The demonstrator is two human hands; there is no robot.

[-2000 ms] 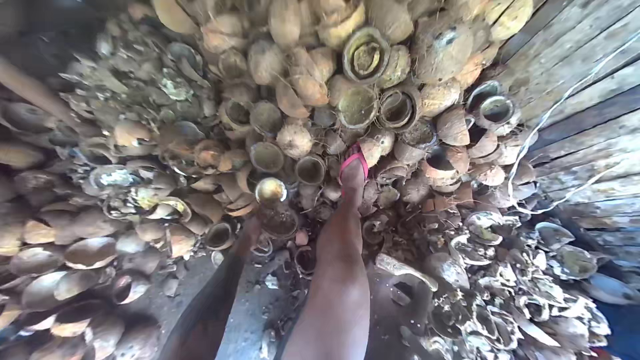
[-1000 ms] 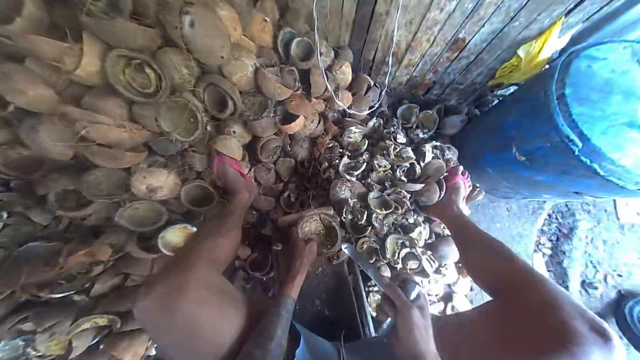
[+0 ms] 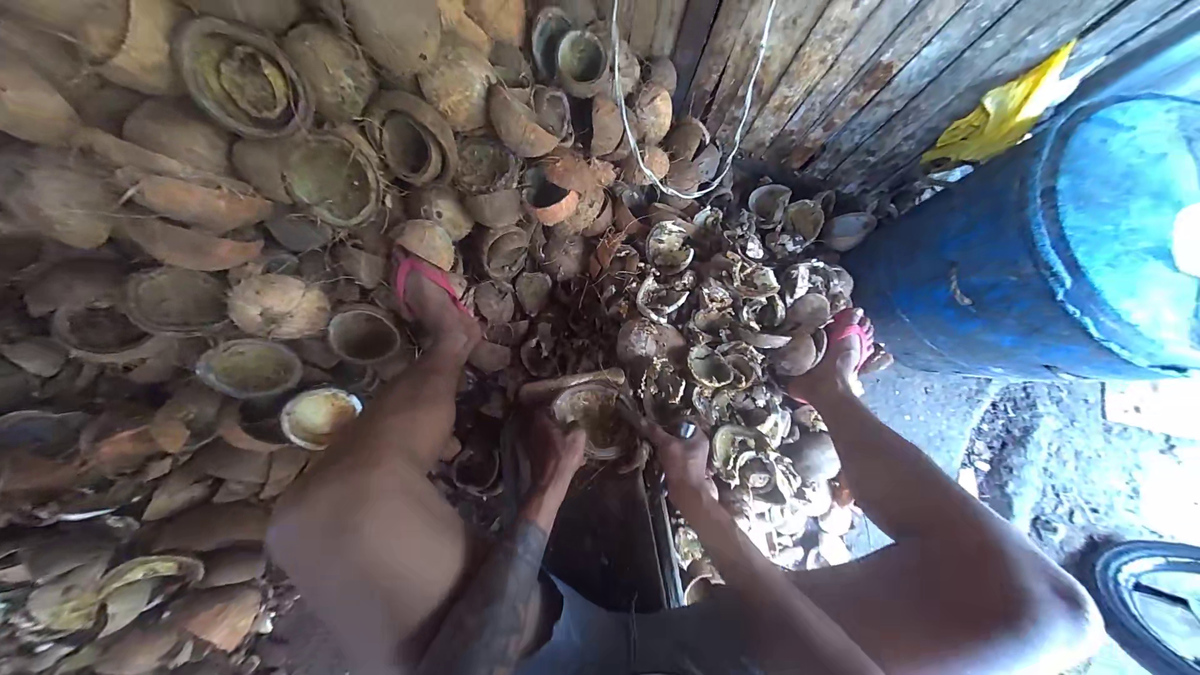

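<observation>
Between my knees, a halved coconut shell (image 3: pixel 596 419) lies with its hollow side up, dried matter inside. My left hand (image 3: pixel 553 450) grips its left rim. At the right rim is my right hand (image 3: pixel 682 455), its fingers curled and partly dark in shadow; a small shiny piece shows at the fingers, and whether it holds a tool I cannot tell. Just behind the shell lies a pale, rod-like piece (image 3: pixel 572 382). Beneath my hands runs a dark bench or board (image 3: pixel 605 534) with a thin metallic edge on its right.
Coconut shell halves (image 3: pixel 279 306) are heaped at the left and ahead. Broken shell pieces (image 3: pixel 741 366) pile up by my right foot. A blue drum (image 3: pixel 994 253) stands at the right, a yellow plastic bag (image 3: pixel 1008 108) behind it. A white cord (image 3: pixel 647 169) hangs before the plank wall (image 3: pixel 816 75).
The long blade seen by my right hand one second ago no longer shows plainly. My right hand has moved up to the shell's rim. Earlier, the view swung right.
</observation>
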